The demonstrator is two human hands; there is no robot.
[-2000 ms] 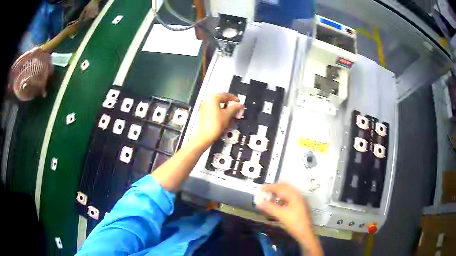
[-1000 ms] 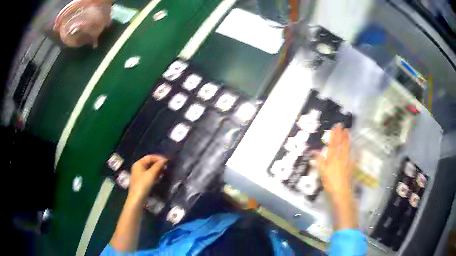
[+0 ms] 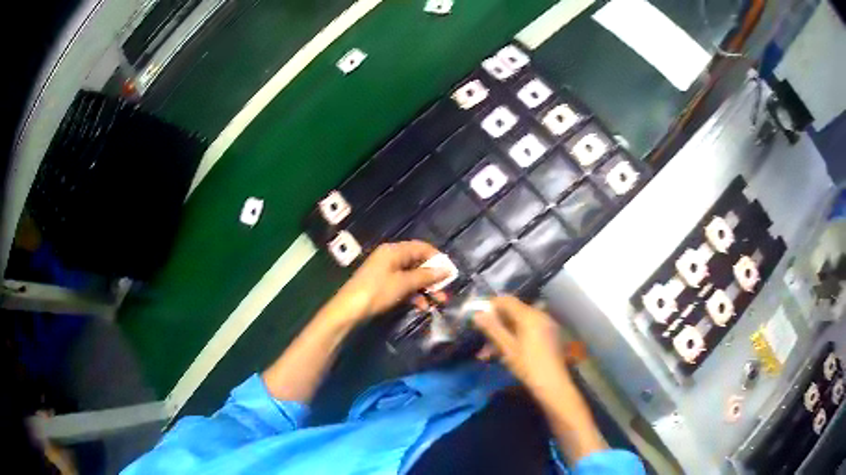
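Note:
My left hand (image 3: 394,278) is over the near part of the black blister tray (image 3: 422,181) and holds a white square housing (image 3: 441,271) between thumb and fingers. My right hand (image 3: 519,339) is just to its right, also over the tray's near edge, with a small pale thing at its fingertips that is blurred, likely a housing. Several white housings with dark centres sit in the tray's far pockets, and two more (image 3: 334,207) (image 3: 344,248) lie at its left end. Many pockets between show bare black.
The left fixture (image 3: 702,294) on the white machine bed (image 3: 603,278) holds several housings. The right fixture (image 3: 816,399) is at the lower right edge. Loose housings (image 3: 251,211) lie on the green belt (image 3: 278,139). Stacked black trays (image 3: 111,186) stand at far left.
The view has swung left. My right hand has moved from the left fixture to the tray. My left hand now shows a housing in its fingers. The left fixture's housings form two rows of three.

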